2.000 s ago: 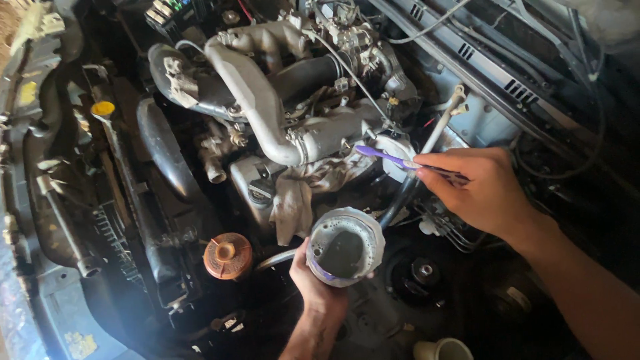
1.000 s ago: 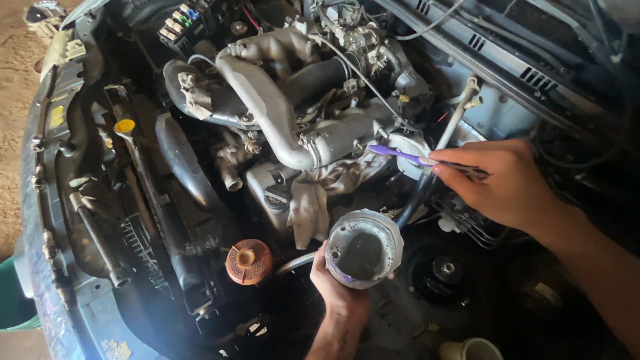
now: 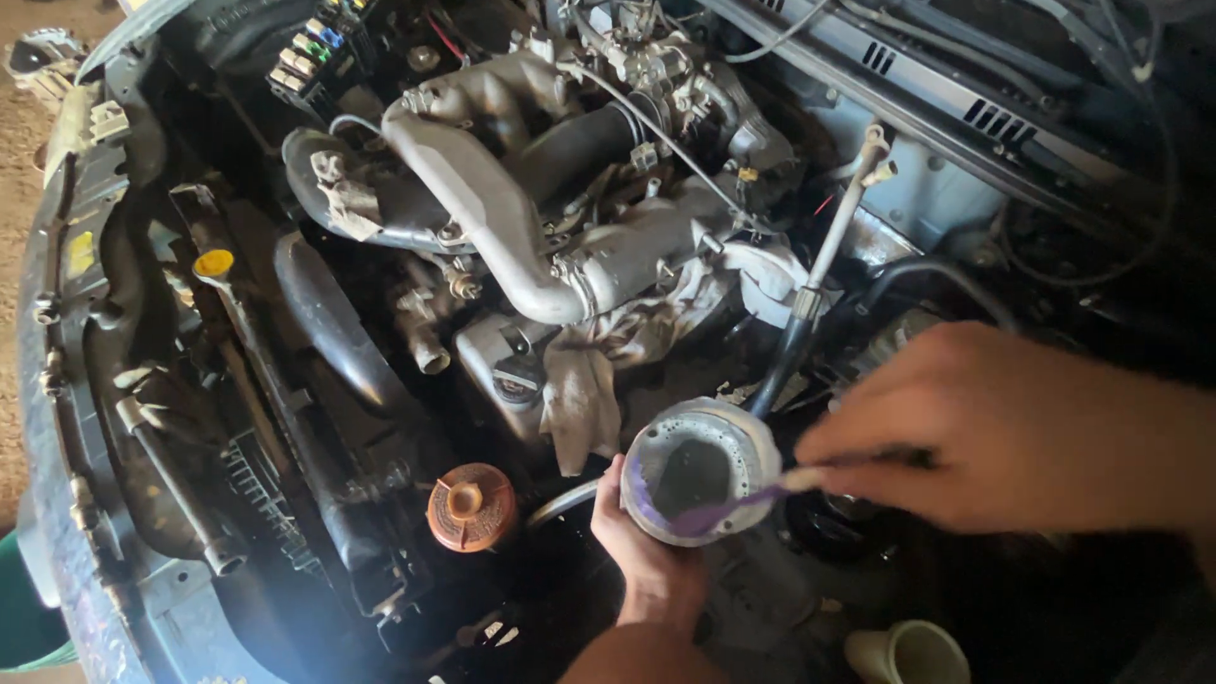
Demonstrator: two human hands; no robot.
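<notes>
My left hand (image 3: 651, 560) holds a whitish plastic container (image 3: 760, 437) upright from below and its left side; greyish liquid with bubbles (image 3: 698, 470) is inside. My right hand (image 3: 978, 427), somewhat blurred, grips a slim brush-like tool with a purple end (image 3: 703, 516). The purple end reaches over the container's near rim into its mouth; its tip is too blurred to tell whether it touches the liquid. Behind the container, a crumpled stained rag (image 3: 581, 399) lies by the silver metal intake pipe (image 3: 475, 209) of the engine.
An orange round cap (image 3: 471, 506) sits left of the container. A cream-coloured cup (image 3: 917, 655) stands at the bottom right. A yellow cap (image 3: 214, 264) tops the radiator side. A metal tube (image 3: 850, 209) and a black hose (image 3: 784, 366) rise behind the container. Fuses (image 3: 309, 52) show at upper left.
My right hand has moved down from the engine's silver pipe to the container, bringing the purple end to its mouth. My left hand still holds the container.
</notes>
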